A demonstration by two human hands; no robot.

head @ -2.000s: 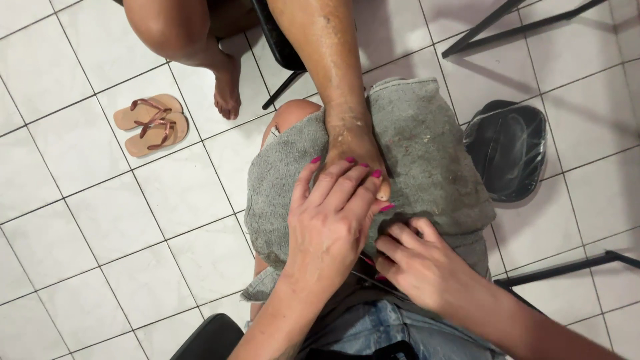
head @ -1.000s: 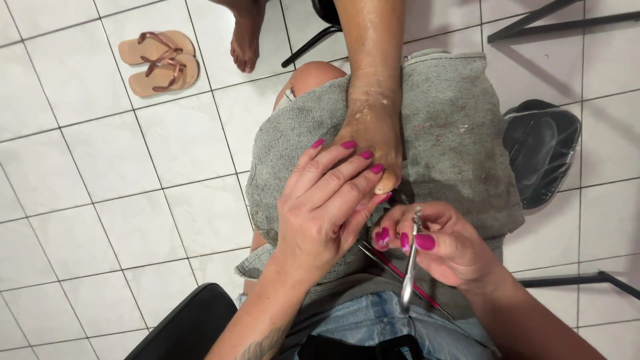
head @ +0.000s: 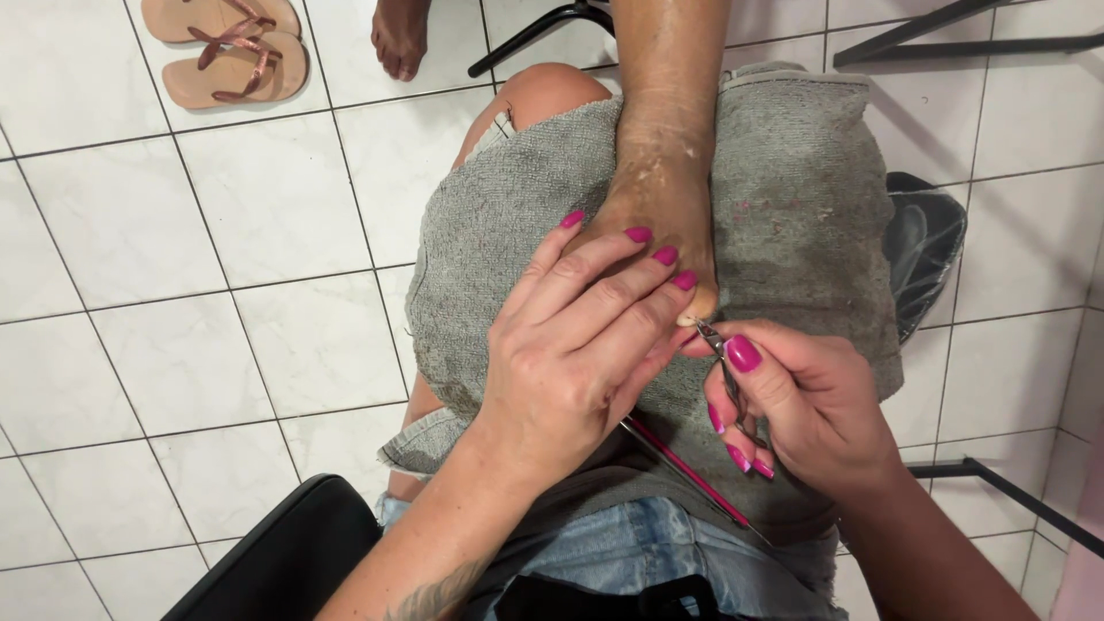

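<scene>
Another person's foot [head: 660, 194] rests on a grey towel [head: 517, 207] spread over my lap. My left hand [head: 578, 345] lies over its toes and holds them, the fingertips on top and the thumb mostly hidden beneath. In my right hand [head: 802, 397] are metal cuticle nippers [head: 731, 379], pinched between thumb and fingers, with their jaws at the nail of the big toe [head: 700, 304]. A thin tool with a pink handle [head: 686, 470] lies across my lap between my wrists.
Flip-flops [head: 233, 73] sit on the white tiled floor at the upper left, near the person's other foot [head: 400, 39]. A black chair edge [head: 285, 552] is at lower left. Black metal legs [head: 914, 34] stand at right, and a dark plastic-covered object [head: 927, 250] lies beside the towel.
The nippers, upright in my right hand one second ago, are now tilted with their jaws at the big toe. My left hand still holds the toes. The view is closer.
</scene>
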